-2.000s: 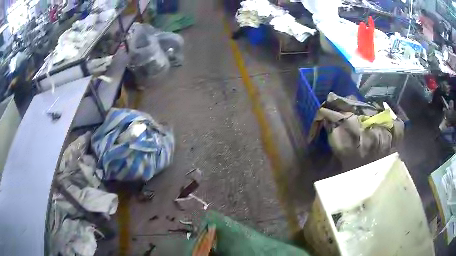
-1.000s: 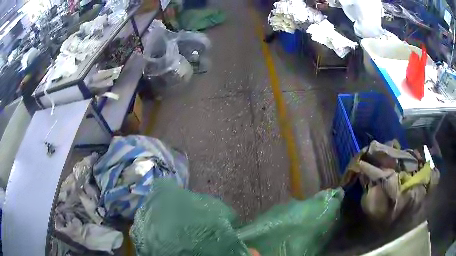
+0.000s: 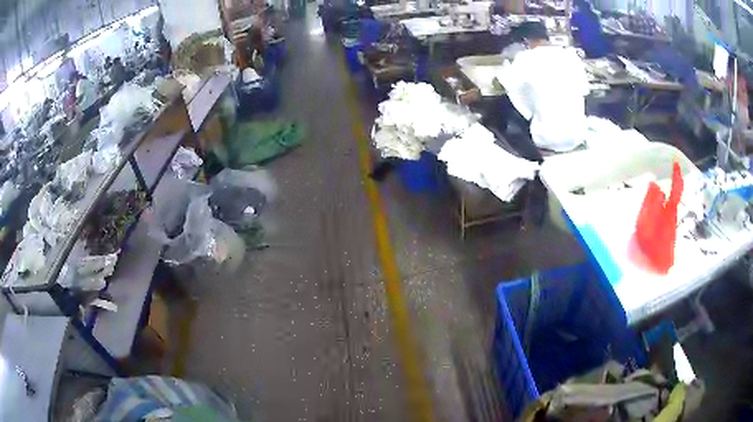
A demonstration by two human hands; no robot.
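Neither of my hands is in view. At the bottom left edge, a blue-and-white striped bundle (image 3: pixel 136 399) is cut off by the picture's rim. A small part of green woven plastic (image 3: pixel 202 414) shows over it; the rest is out of the picture. At the lower right, a blue plastic bin (image 3: pixel 516 350) stands on the floor, with brown cloth pieces (image 3: pixel 607 397) piled at its near side and a yellow-green piece among them.
Shelves (image 3: pixel 124 305) with pale fabric line the left side. Clear plastic bags (image 3: pixel 194 231) and green sheeting (image 3: pixel 264 142) lie beside them. A yellow line (image 3: pixel 386 264) runs along the aisle. A table (image 3: pixel 611 247) with a red bag (image 3: pixel 658 227) stands right. White cloth (image 3: pixel 487 162) covers a stand.
The view has tilted up and further down the aisle. The large green woven sack spread across the bottom has dropped almost wholly out of view. The cream tub has also left the picture.
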